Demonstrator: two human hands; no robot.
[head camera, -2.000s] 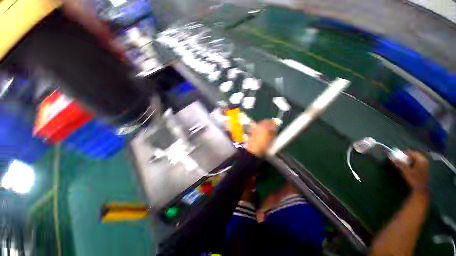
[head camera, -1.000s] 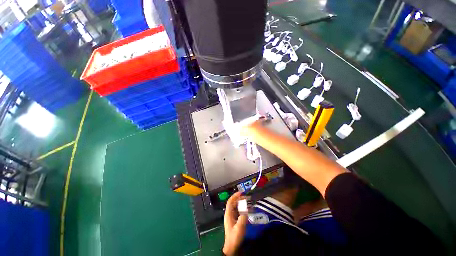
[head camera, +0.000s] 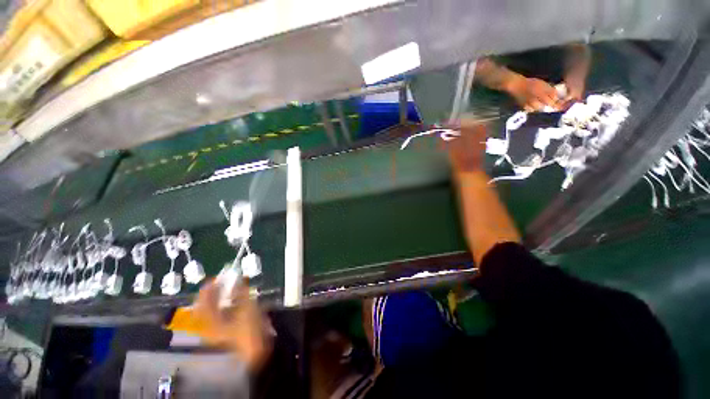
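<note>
My left hand (head camera: 237, 323), blurred, is at the belt's near edge beside the press, with a white corded unit (head camera: 227, 284) at its fingertips. Another corded unit (head camera: 250, 266) lies on the green belt just beyond it. My right hand (head camera: 469, 146), strongly blurred, is stretched over the belt's far side. A white cord (head camera: 424, 134) shows at its fingers; the blur hides whether they grip it. The press plate (head camera: 183, 376) with a small metal fixture (head camera: 164, 386) is partly cut off at the bottom left.
A long white divider strip (head camera: 293, 226) lies across the belt between my hands. Rows of corded units (head camera: 66, 269) lie left of it. At the right, another person's hands (head camera: 537, 92) are at a tangled pile (head camera: 595, 125). More white cords (head camera: 689, 160) show at the right edge.
The view has swung from the press to the belt. My right hand has left the plate and is over the belt. My left hand has moved from the press front to the belt's near edge.
</note>
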